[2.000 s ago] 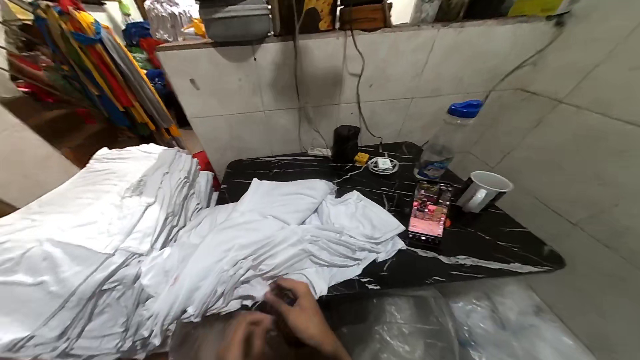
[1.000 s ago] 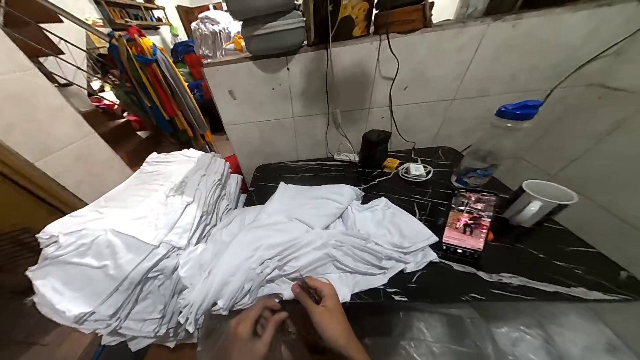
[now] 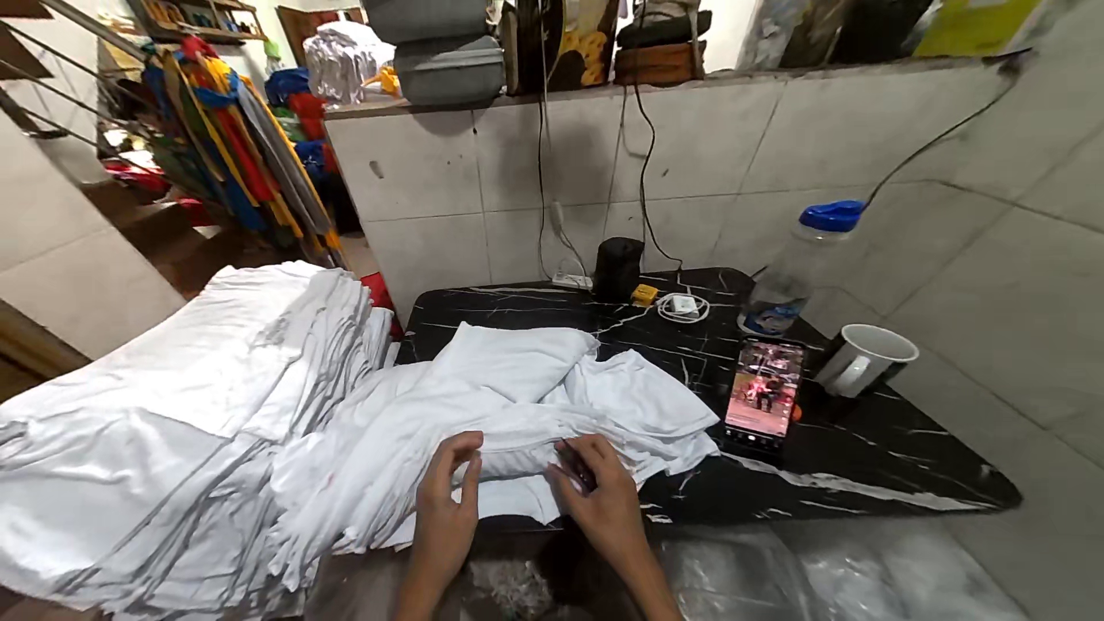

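White fabric garments point(image 3: 509, 379) lie in a loose pile on a black marble-patterned table point(image 3: 862, 448). At the near edge of this pile is my left hand point(image 3: 450, 487), thumb and fingers apart at the cloth. To its right, my right hand point(image 3: 595, 487) has its fingers curled around a small dark tool, whose kind I cannot tell, close to the same cloth. A tall stack of white garments point(image 3: 216, 362) stands to the left.
On the table's right are a phone point(image 3: 765, 388) with a lit screen, a mug point(image 3: 867, 358) and a clear bottle with a blue cap point(image 3: 798, 267). Behind lie a coiled white cable point(image 3: 683, 306) and a black object point(image 3: 618, 269). Clear plastic bags point(image 3: 742, 569) are at the near edge.
My hands, close together before in front of the pile, have moved forward onto its near edge and are farther apart. The view has shifted.
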